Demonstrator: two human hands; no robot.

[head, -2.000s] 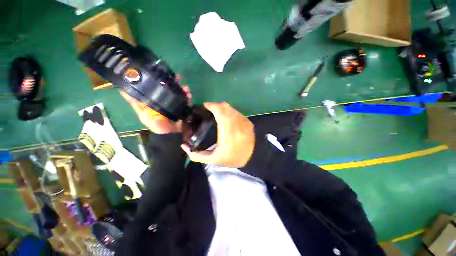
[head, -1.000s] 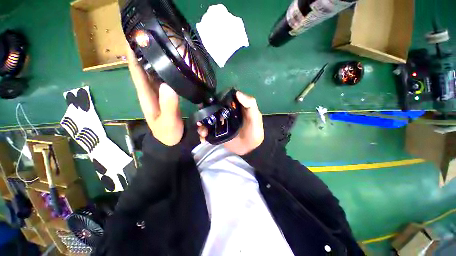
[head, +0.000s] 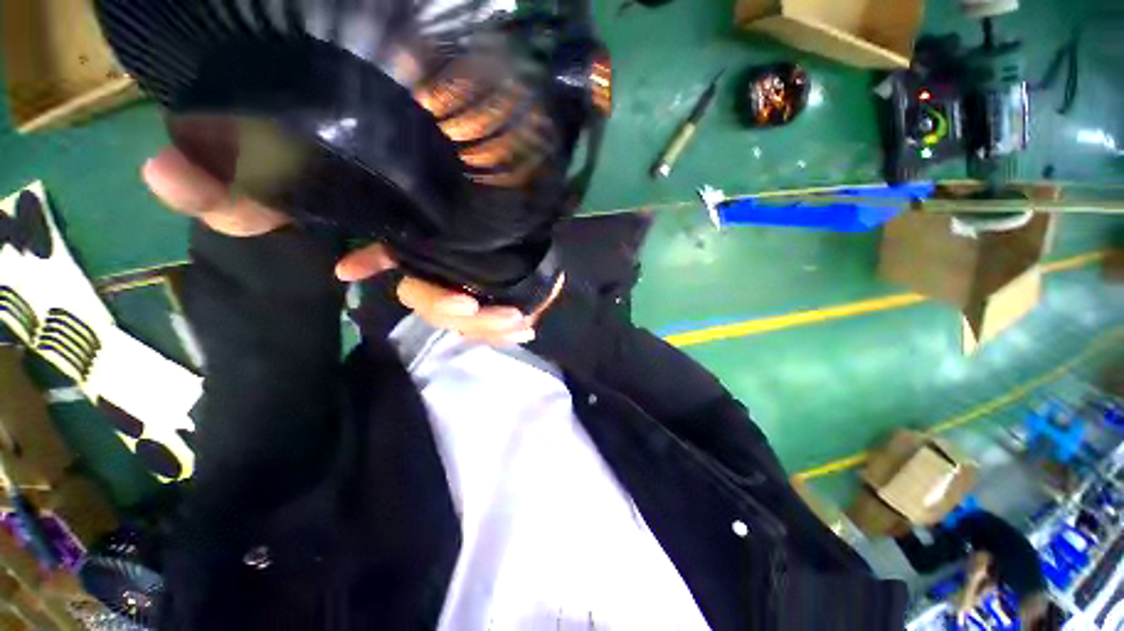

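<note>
A black desk fan [head: 407, 160] is held up close to the camera, large and partly blurred, with its ribbed cage filling the upper left. Orange-lit ribs show on its right part. My left hand [head: 216, 197] is at the lower left side of the fan head, fingers partly visible. My right hand [head: 456, 306] grips the fan from below at its base, with the fingers showing; the rest of the hand is hidden by the fan.
On the green bench are a thin hand tool [head: 687, 127], a copper-coloured round part [head: 774, 95], a polisher [head: 998, 117] and cardboard trays [head: 851, 27]. A white sheet with black shapes [head: 93, 339] lies left. Cartons [head: 918, 478] and a person [head: 992, 561] are at lower right.
The fan has come closer to the camera and turned, its cage now filling the upper left. The view has shifted right, bringing a person into the lower right.
</note>
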